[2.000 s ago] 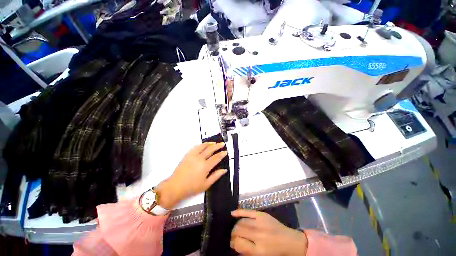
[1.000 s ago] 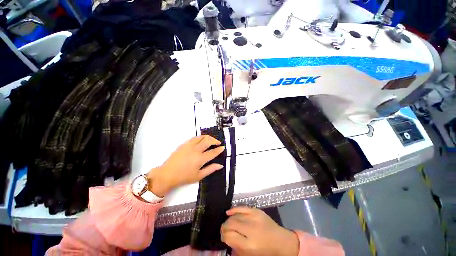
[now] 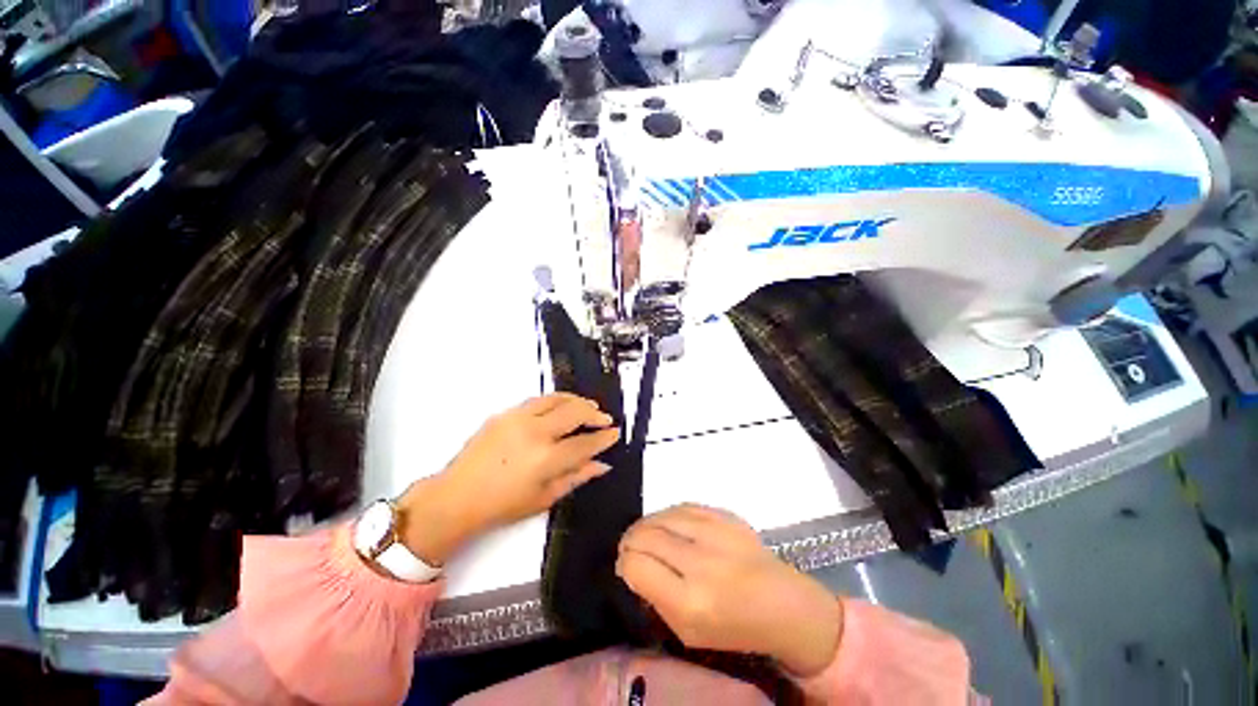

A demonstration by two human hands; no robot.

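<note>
A black strip (image 3: 586,517) lies under the needle area of the white sewing machine (image 3: 911,193) and runs toward me over the table's front edge. Its far end shows just left of and behind the presser foot (image 3: 624,348). A narrow black edge splits off at its right, with a white gap between. My left hand (image 3: 531,458) lies on the strip in front of the foot, palm down, fingers spread. My right hand (image 3: 711,579) grips the strip's right edge near the table's front edge, fingers curled; its fingertips are partly hidden.
A large fanned bundle of plaid strips (image 3: 311,317) covers the table's left side, with dark cloth (image 3: 373,76) behind it. A small stack of plaid strips (image 3: 883,400) lies under the machine arm. The control panel (image 3: 1134,361) is at the far right, the ruler-marked edge (image 3: 855,535) in front.
The strip has moved away from me, and its far end now shows past the foot. My right hand has moved up and forward with it. My left hand stays on the strip.
</note>
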